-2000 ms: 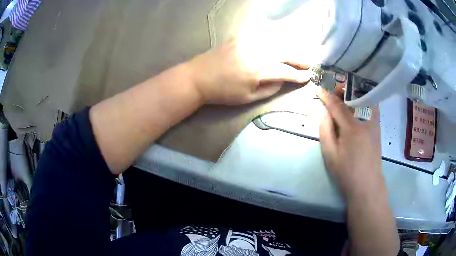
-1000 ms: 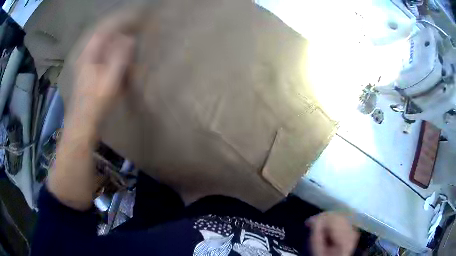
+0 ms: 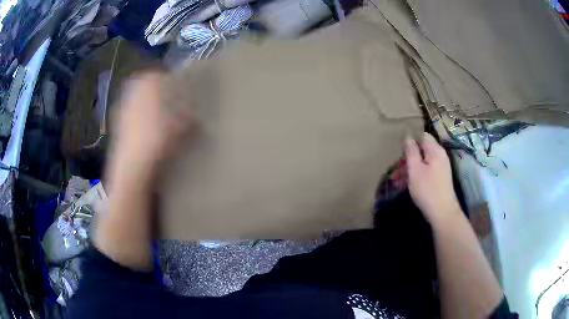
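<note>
A large khaki-brown garment panel (image 3: 281, 143) hangs spread between my hands, left of the table and above the floor. A same-brown patch pocket (image 3: 393, 81) shows faintly near its upper right part. My left hand (image 3: 146, 118) is blurred at the panel's left edge, and its fingers are partly hidden. My right hand (image 3: 429, 171) is at the panel's right edge, with thumb and fingers close together at the cloth.
A stack of brown cut panels (image 3: 493, 56) lies at the upper right, on the white table (image 3: 530, 193). Tied bundles of cut pieces (image 3: 215, 28) lie at the top. Loose scraps (image 3: 72, 230) are at the lower left. Speckled floor (image 3: 218, 265) shows below the panel.
The view has swung left, away from the sewing machine. The panel has moved off the table to the left. My right hand has come up from my lap to the panel's right edge.
</note>
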